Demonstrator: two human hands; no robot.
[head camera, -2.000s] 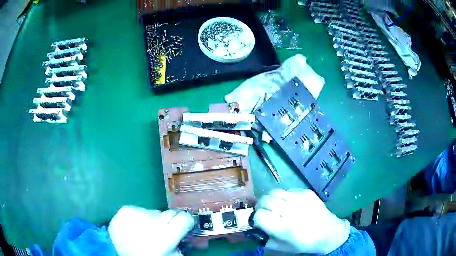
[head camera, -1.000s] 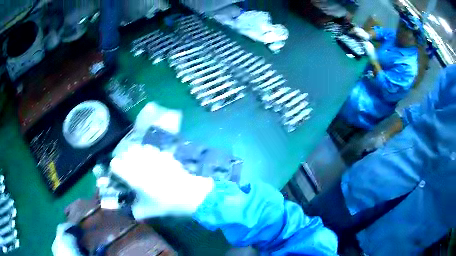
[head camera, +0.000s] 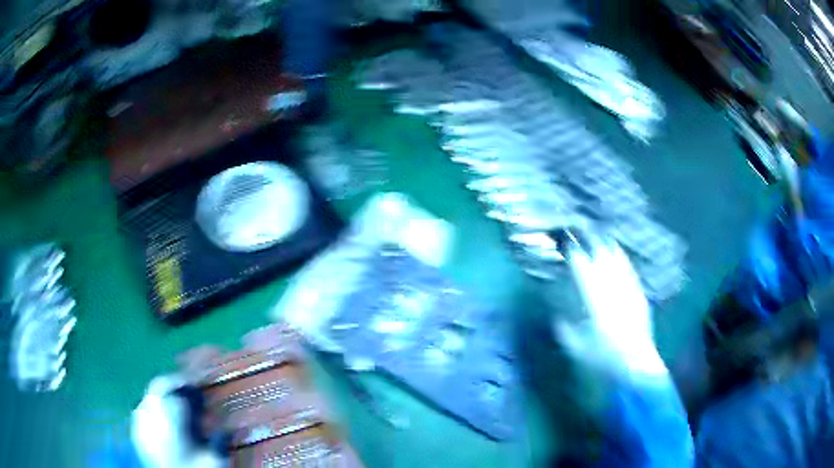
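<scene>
The picture is heavily blurred. The reddish-brown fixture base (head camera: 274, 388) is at the bottom left, cut off by the lower edge; no heatsink shows on its visible part. My left hand (head camera: 169, 422), gloved with dark fingertips, is at its left side; its grip is unclear. My right hand (head camera: 608, 297), in a white glove, reaches to the near end of the long row of heatsink assemblies (head camera: 498, 174). Its fingertips are at a silvery piece; whether they grip it is unclear. The dark grey-blue cover plate (head camera: 430, 338) lies between, partly on a white cloth (head camera: 402, 224).
The black tray (head camera: 233, 288) with a white round screw dish (head camera: 253, 207) and yellow strip is at the upper left. A reddish-brown board (head camera: 197, 114) lies behind it. A short row of heatsinks (head camera: 41, 320) is at far left. Another person's blue sleeve (head camera: 786, 228) is at right.
The view has swung right. The heatsinks earlier on the fixture base no longer show there. My right hand has moved from the fixture, over the cover plate, to the row at right. My left hand stays by the fixture.
</scene>
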